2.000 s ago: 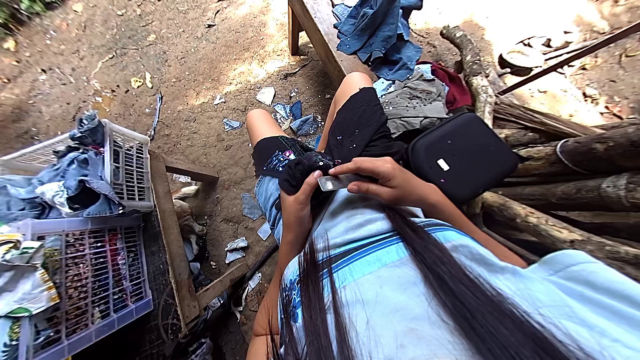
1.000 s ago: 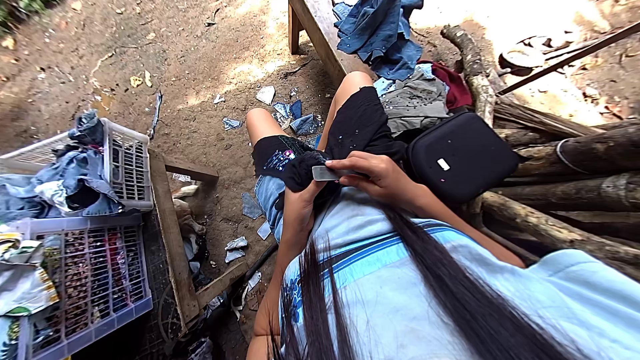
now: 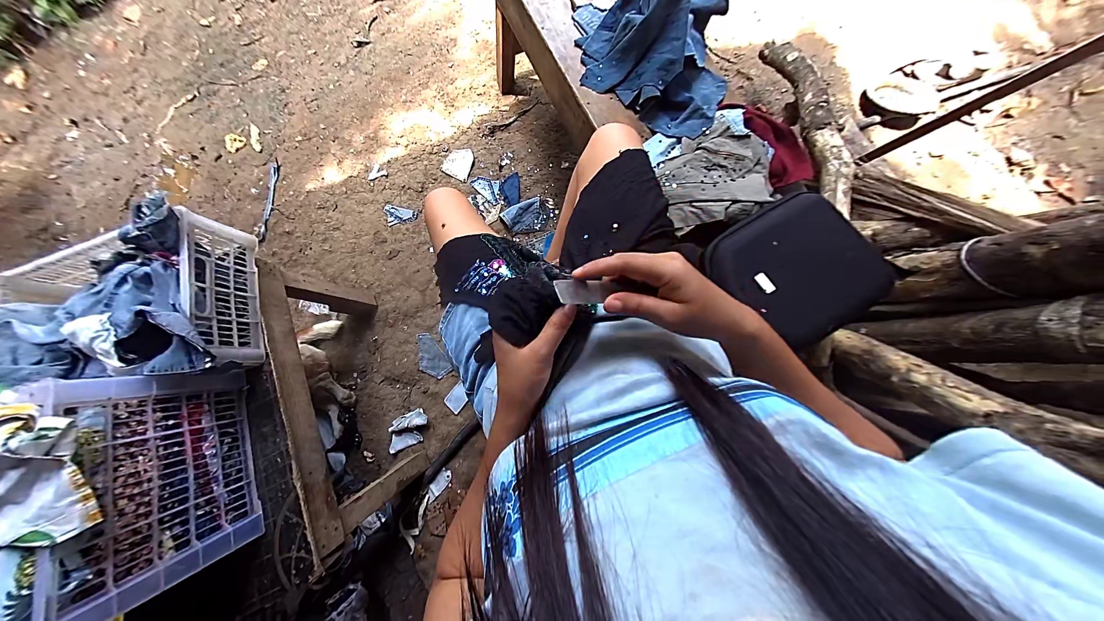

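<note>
My left hand (image 3: 528, 366) is closed on a bunched black cloth (image 3: 520, 309) above my lap. Sequins or beads in blue, pink and green show on the dark fabric beside it. Between the thumb and fingers of my right hand (image 3: 668, 293) is a small flat grey blade-like piece (image 3: 576, 291), its end close to the bunched cloth and my left thumb. Whether its edge touches the cloth I cannot tell. More black cloth (image 3: 614, 207) lies over my thighs.
Denim pieces fill a white plastic crate (image 3: 222, 289) at left, near a second crate (image 3: 185, 565) and a wooden frame (image 3: 297, 431). Denim scraps (image 3: 526, 216) lie on the dirt. A black case (image 3: 798, 267) rests at my right by logs (image 3: 1009, 267); a wooden bench (image 3: 556, 65) holds denim.
My right hand and the grey piece have shifted slightly, and the piece now shows at a different angle than two seconds ago. My left hand still holds the bunched black cloth.
</note>
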